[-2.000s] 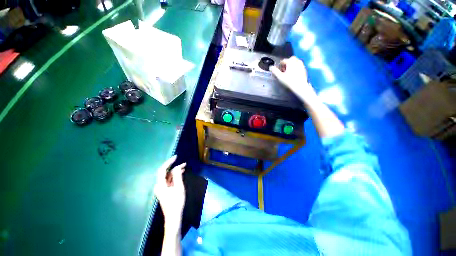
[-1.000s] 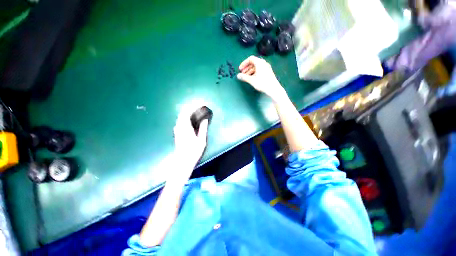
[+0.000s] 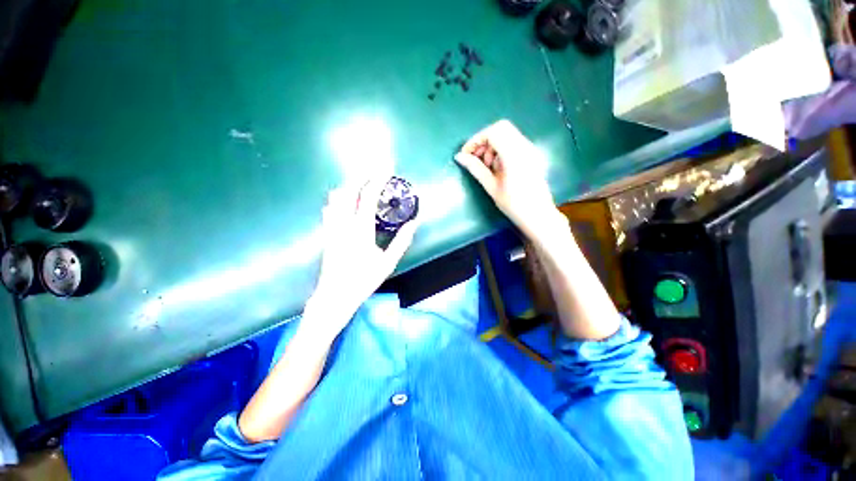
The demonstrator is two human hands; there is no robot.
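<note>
My left hand [image 3: 352,240] holds a round black part [image 3: 397,203] just above the near edge of the green bench [image 3: 235,188]. Its spoked face points up, with a small dark centre. My right hand [image 3: 512,174] is over the bench to the right of the part, apart from it. Its thumb and fingertips are pinched together at what seems a tiny dark piece, too small to be sure. Loose tiny black inserts [image 3: 455,71] lie on the bench beyond my hands.
More round black parts stand at far right [image 3: 559,23] and at left [image 3: 64,269], some pale-faced. A white carton [image 3: 695,61] stands at the right bench edge. The press base [image 3: 770,291] with green and red buttons is at right. A blue bin [image 3: 155,423] is below left.
The view has turned from the press to the bench. My right hand has left the press, then moved back from the inserts. My left hand, without a part at first, now holds one face up.
</note>
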